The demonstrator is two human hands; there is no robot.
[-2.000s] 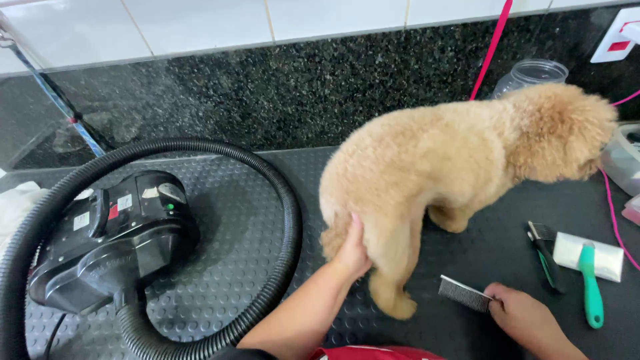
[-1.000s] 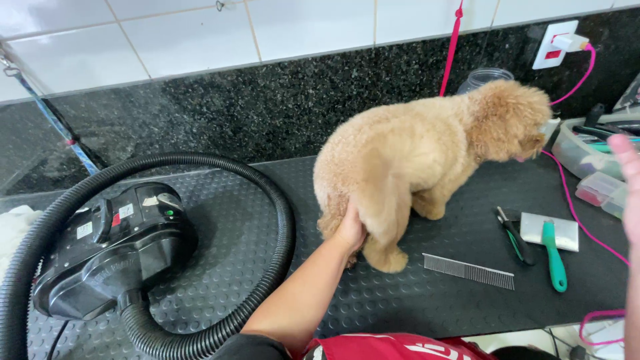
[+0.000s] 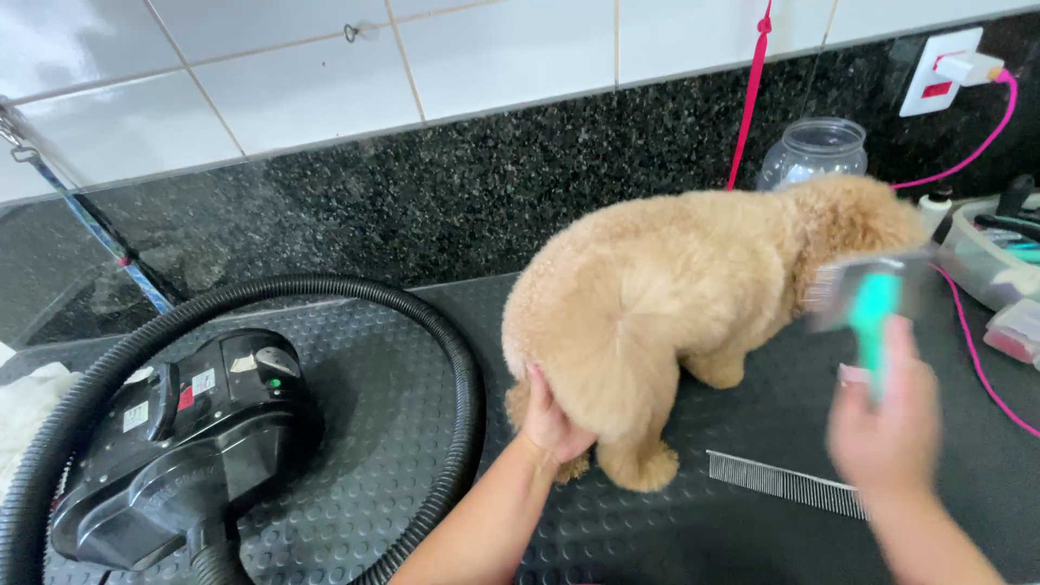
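Note:
A curly apricot dog [image 3: 650, 284] stands on the black rubber-topped table, its head toward the right. My left hand [image 3: 552, 422] is against its rear, by the hind legs, the fingers partly hidden under the fur. My right hand [image 3: 886, 414], blurred by motion, holds a slicker brush [image 3: 877, 301] by its green handle, the head raised beside the dog's chest and face. A metal comb [image 3: 780, 483] lies on the table between the dog and my right forearm, its right end beside that arm.
A black pet dryer [image 3: 203, 439] with a looped black hose [image 3: 467, 390] fills the left. Behind the dog's head stands a clear jar [image 3: 816, 150]. Plastic containers [image 3: 987, 260] and a pink cable [image 3: 971, 357] lie at right. A pink strap [image 3: 749, 106] hangs down behind.
My right hand let go of the comb, was raised with nothing visible in it, and now holds the slicker brush that lay on the table. My left hand stays at the dog's rear.

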